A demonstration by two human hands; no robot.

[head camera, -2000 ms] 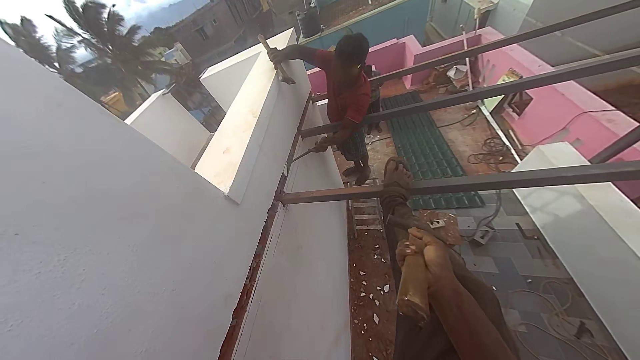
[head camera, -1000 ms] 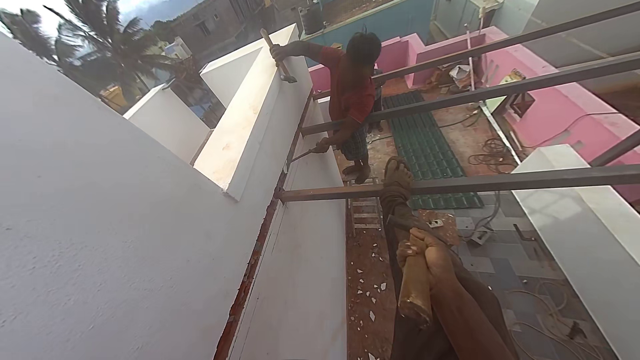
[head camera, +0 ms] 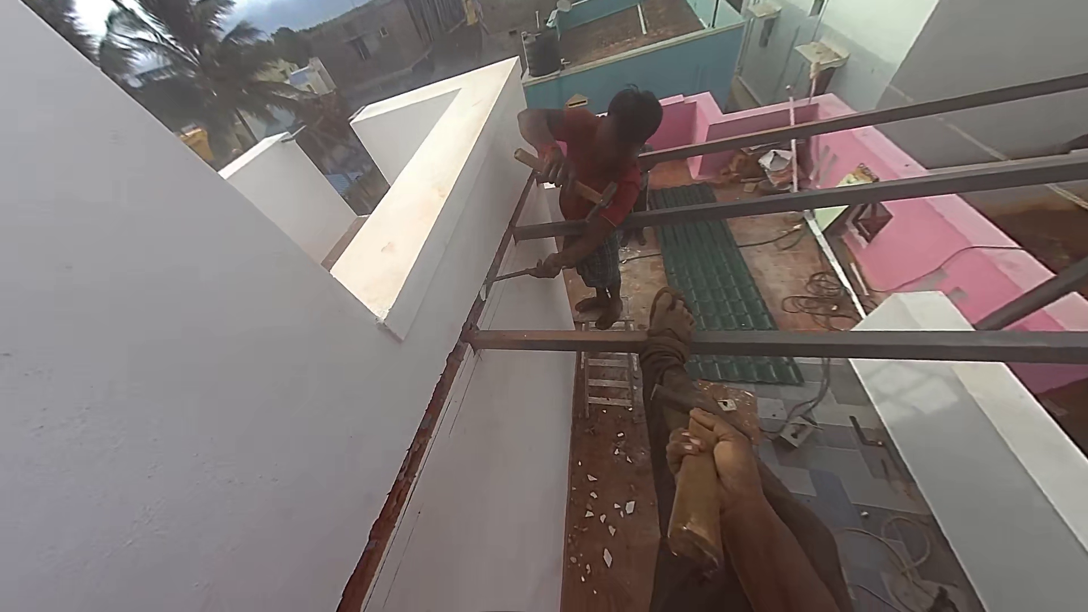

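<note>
My right hand (head camera: pixel 718 450) is closed around a thick wooden tool handle (head camera: pixel 697 518), whose butt points toward the camera. Just beyond my fingers a dark, narrow part (head camera: pixel 680 396) shows, perhaps the tool's head. My left hand is out of view. Near the hand, my bare foot (head camera: pixel 671 319) is at a metal beam (head camera: pixel 816 344). A co-worker in a red shirt (head camera: pixel 586 140) holds a hammer (head camera: pixel 568 181) in one hand. The co-worker's other hand has a chisel (head camera: pixel 512 274), its tip at the rough groove (head camera: pixel 425 416) along the white wall (head camera: pixel 212 357).
More metal beams (head camera: pixel 850 197) cross on the right, above the lower floor. Below lie a ladder (head camera: pixel 609 382), green corrugated roofing sheets (head camera: pixel 714 272), cables (head camera: pixel 820 297) and plaster chips (head camera: pixel 608 557). A white ledge (head camera: pixel 960 425) and a pink parapet (head camera: pixel 926 229) stand at right.
The co-worker's hammer has come from out over the white parapet to in front of the body, and the co-worker leans lower. My right hand keeps hold of the handle.
</note>
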